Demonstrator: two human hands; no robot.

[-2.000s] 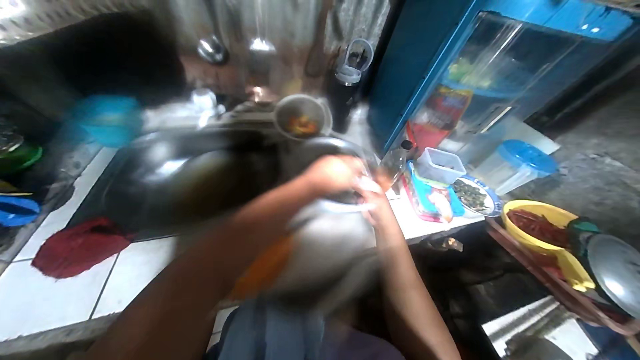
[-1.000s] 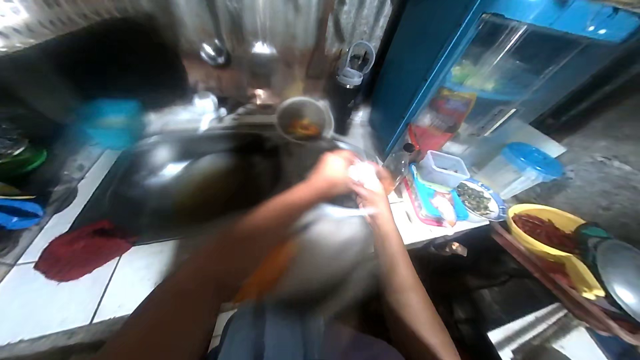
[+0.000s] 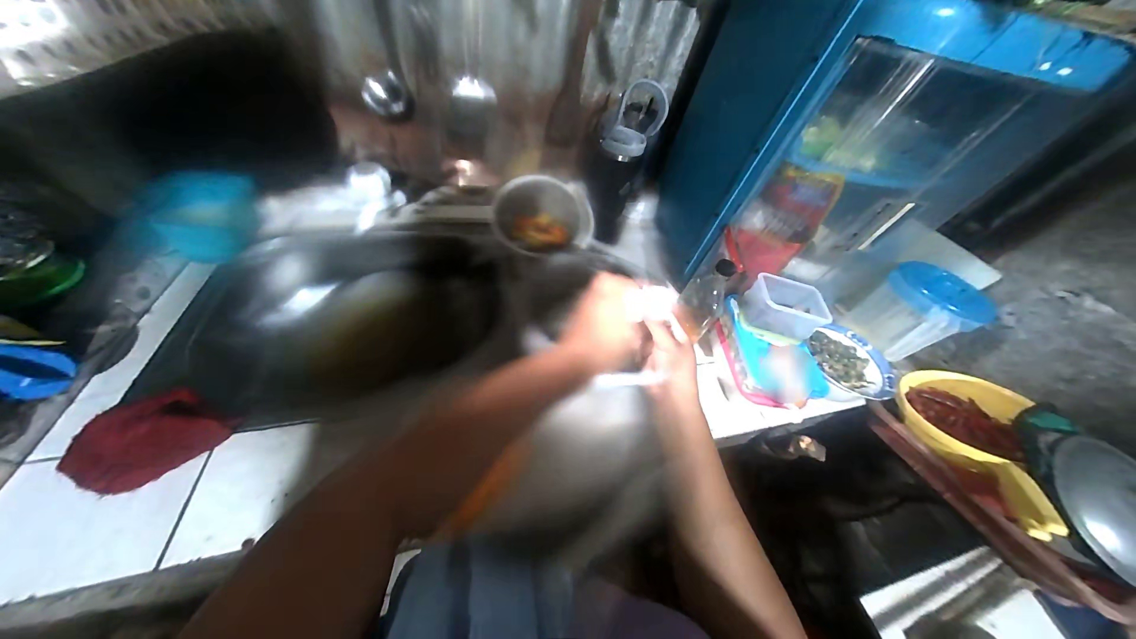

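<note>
My left hand [image 3: 608,328] and my right hand [image 3: 670,351] meet over the counter, right of centre. A small white thing [image 3: 655,303], blurred and too bright to name, sits between their fingers; both hands seem to hold it. Just beneath the hands is a large pale, rounded thing [image 3: 595,453], badly blurred, with an orange patch at its left. A pot [image 3: 543,213] with orange bits inside stands beyond my left hand. Close to the right of my fingers is a clear bottle [image 3: 706,300] with a dark cap. How the fingers grip is partly hidden by blur.
A dark sink [image 3: 257,355] lies left, with a red cloth [image 3: 142,441] on the tiles before it. A black tumbler [image 3: 612,177] stands at the back beside a blue cabinet [image 3: 754,115]. To the right are a clear container [image 3: 785,306], a plate [image 3: 879,377] and a yellow basin [image 3: 941,382].
</note>
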